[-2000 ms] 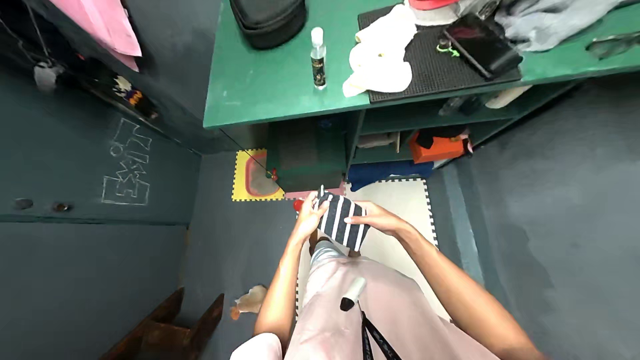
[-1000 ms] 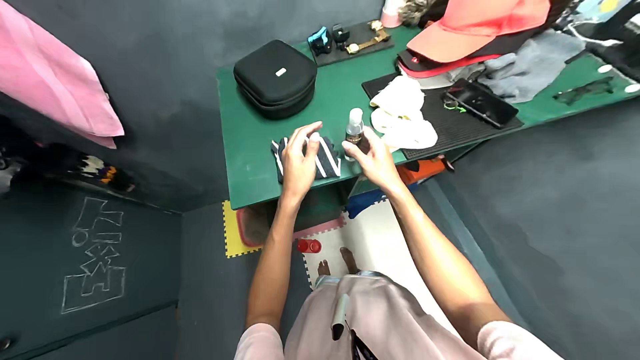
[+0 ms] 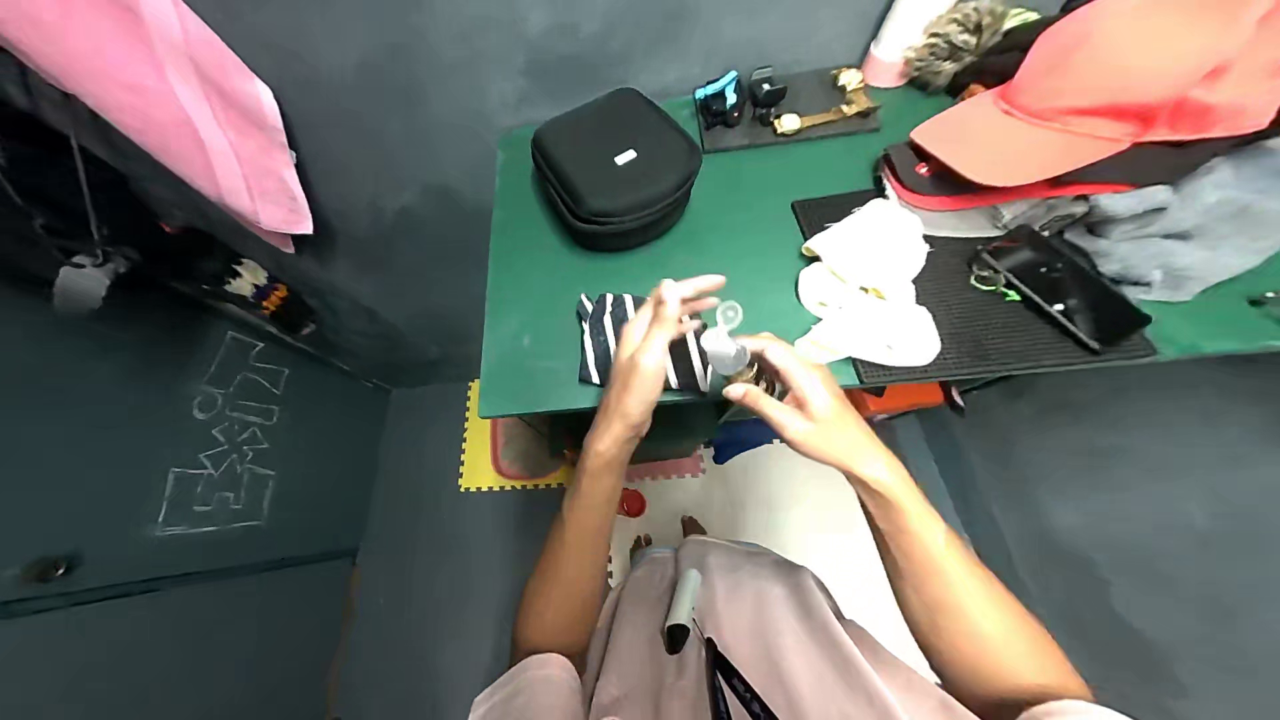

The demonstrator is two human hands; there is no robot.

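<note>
My right hand (image 3: 800, 400) grips a small bottle (image 3: 735, 360) with a silvery top; its clear flip cap stands raised. My left hand (image 3: 655, 345) is beside the bottle's top with its fingers apart, above a folded navy cloth with white stripes (image 3: 600, 335). The cloth lies at the front edge of the green table (image 3: 530, 300). Part of the cloth is hidden behind my left hand and wrist. My right fingers cover the lower part of the bottle.
A black zip case (image 3: 615, 165) stands behind the cloth. White fabric pieces (image 3: 880, 290), a black phone (image 3: 1065, 285) and stacked caps (image 3: 1110, 100) lie to the right. Watches rest on a dark mat (image 3: 760, 130) at the back. Red-orange fabric (image 3: 900, 398) shows below the table edge.
The striped cloth was in both my hands and now lies on the table. The bottle, earlier standing there, is in my right hand with its cap flipped up. The view has shifted.
</note>
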